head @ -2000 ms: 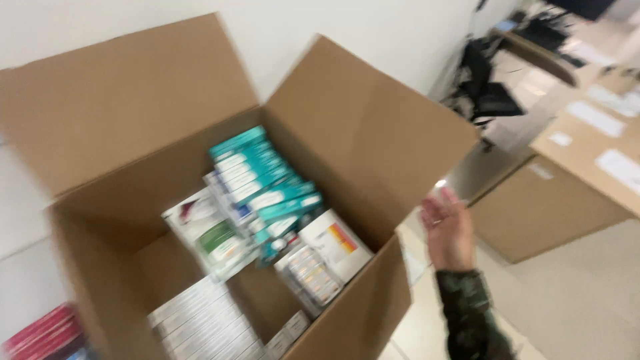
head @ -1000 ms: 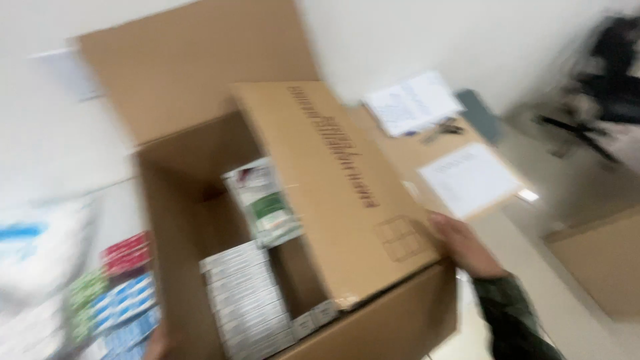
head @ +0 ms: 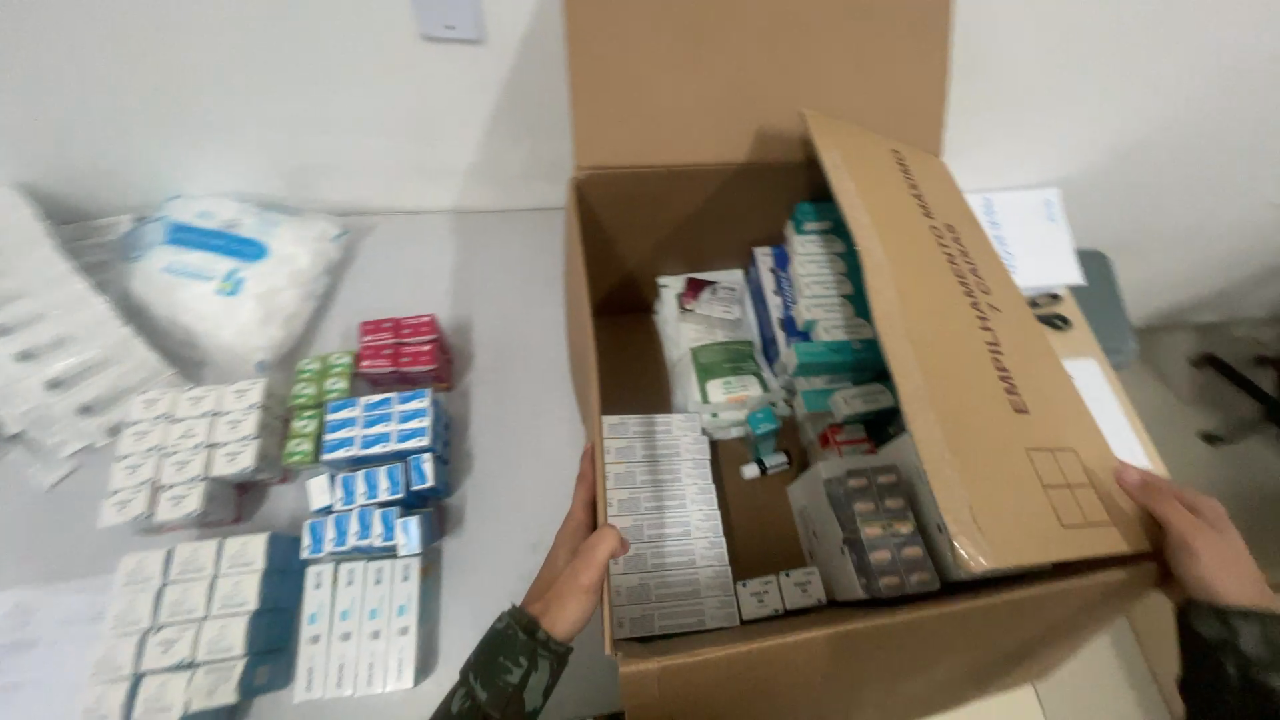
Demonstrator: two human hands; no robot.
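Observation:
An open cardboard box (head: 760,665) stands in the middle, its back flap up and its printed right flap (head: 960,350) tilted inward over part of the contents. My left hand (head: 580,560) grips the box's left wall, thumb over the rim. My right hand (head: 1195,535) holds the right flap near its outer corner. Inside are a stack of white cartons (head: 668,530), two small cartons (head: 780,594), blister packs of capsules (head: 885,530), a green-and-white packet (head: 728,375), teal cartons (head: 828,270) and a small bottle (head: 765,466).
On the grey table (head: 500,300) left of the box stand blue-and-white cartons (head: 378,428), red cartons (head: 400,345), green cartons (head: 318,400), white cartons (head: 190,440) and a clear bag of white material (head: 235,280). Papers (head: 1030,235) lie behind the box's right side; a chair base (head: 1240,400) is at far right.
The right flap was spread outward two seconds ago and now leans inward, with my right hand on it. My left hand has come into clear view on the box's left wall. The view has swung left.

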